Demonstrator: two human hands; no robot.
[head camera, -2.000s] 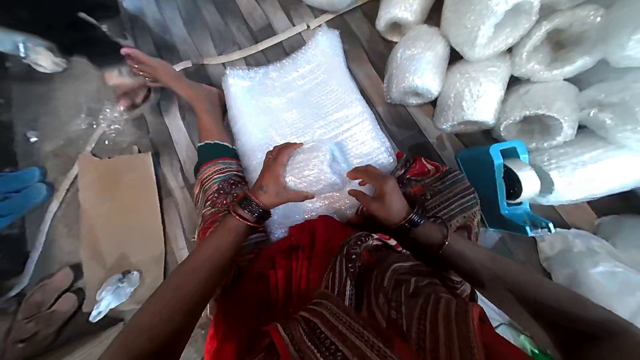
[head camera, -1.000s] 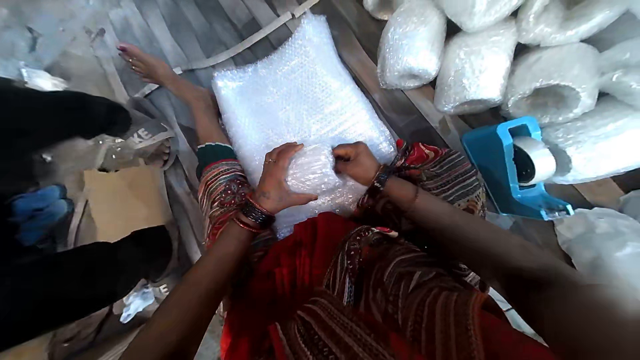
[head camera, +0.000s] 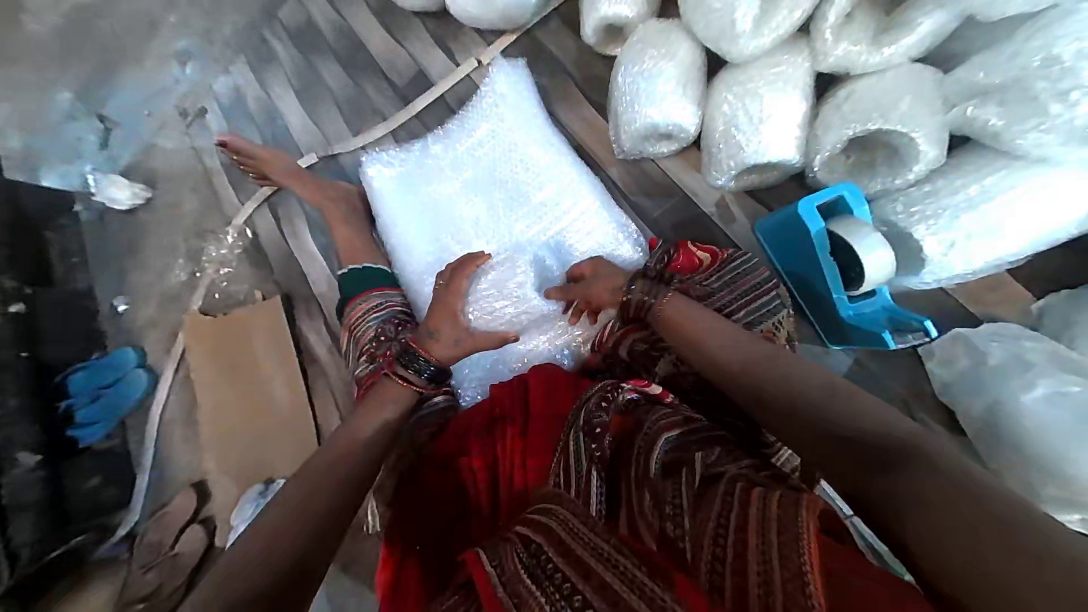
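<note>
A stack of bubble wrap sheets (head camera: 501, 161) lies across my lap. On its near part rests a small bundle wrapped in clear bubble wrap (head camera: 506, 293). My left hand (head camera: 455, 314), thumb and fingers spread, curves around the bundle's left side. At its right side is my right hand (head camera: 591, 289), with fingers partly bent and their tips close to the wrap; whether they pinch any film cannot be told. A blue tape dispenser (head camera: 812, 272) with a roll of tape (head camera: 863, 253) stands on the right.
Several bubble-wrapped rolls (head camera: 756, 110) are heaped at the upper right, with a translucent plastic bag (head camera: 1011, 408) below. Left of my leg lie a flat cardboard piece (head camera: 251, 395), blue slippers (head camera: 106, 395) and brown sandals (head camera: 170, 544). A pale strap (head camera: 399, 115) crosses the striped mat.
My right hand's fingers, together at the bundle one second ago, are now more spread. The dark-clothed legs of a person seen at the left then are gone from view.
</note>
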